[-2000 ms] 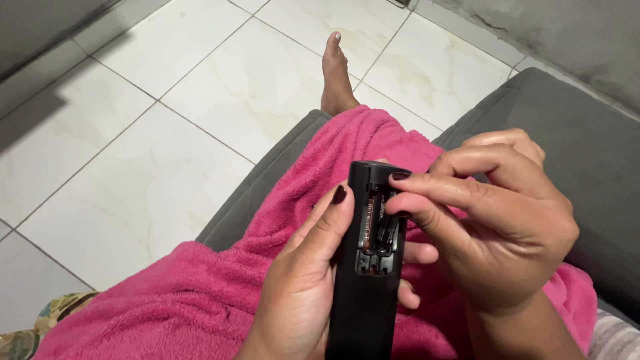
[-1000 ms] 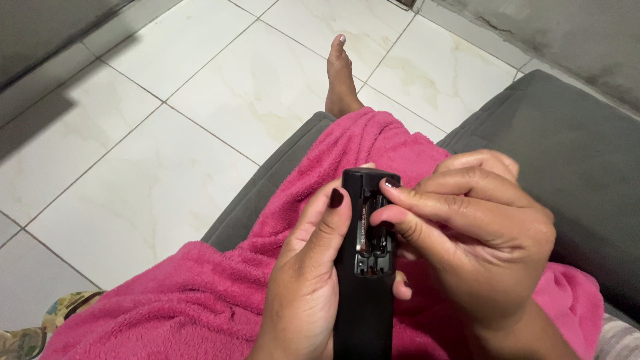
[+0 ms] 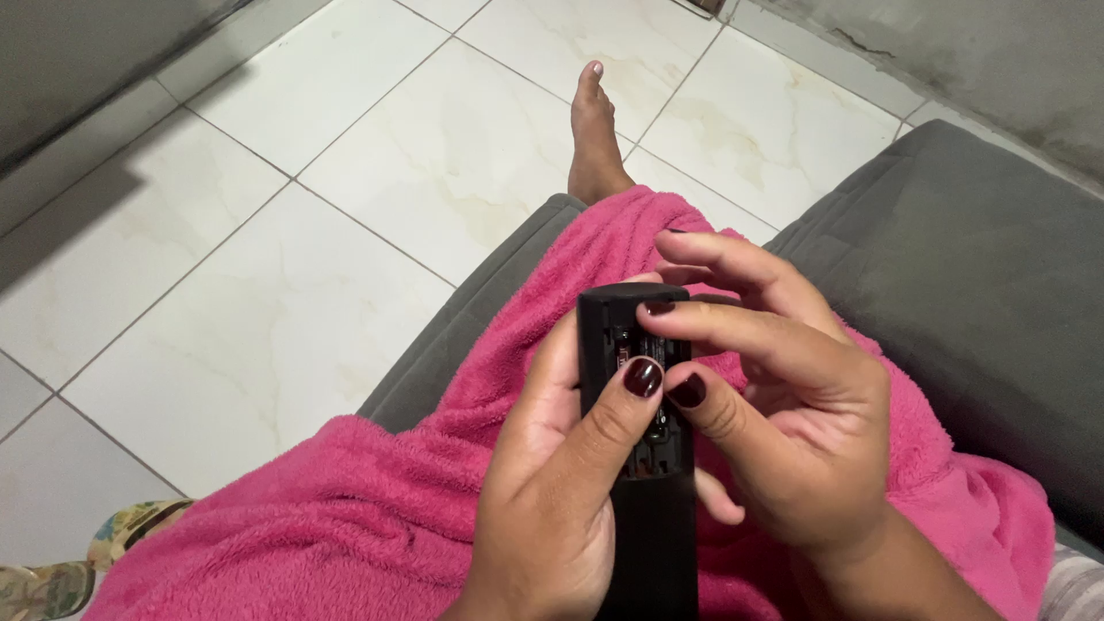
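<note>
A black remote control [image 3: 653, 535] is held upright over my lap, its battery compartment uncovered and facing me. My left hand [image 3: 565, 466] grips it from the left and beneath, with the thumb lying over the middle of the compartment. Batteries [image 3: 660, 349] sit in the compartment, mostly hidden by my fingers. At the right side, my right hand [image 3: 776, 388] touches the remote's upper part with the index fingertip, and its thumb tip is by the compartment's right edge. Whether my right fingers pinch a battery cannot be told.
A pink plush blanket [image 3: 345, 509] covers my lap. I sit on grey upholstery [image 3: 966, 285], with a bare foot [image 3: 595, 138] beyond it over the white tiled floor [image 3: 362, 259]. Patterned fabric [image 3: 52, 586] shows at the lower left, and a grey wall [image 3: 992, 69] stands at the upper right.
My left thumb has moved from the remote's left edge onto the battery compartment. The fingers of my right hand have spread, and its thumb has shifted down and right from the compartment's upper part.
</note>
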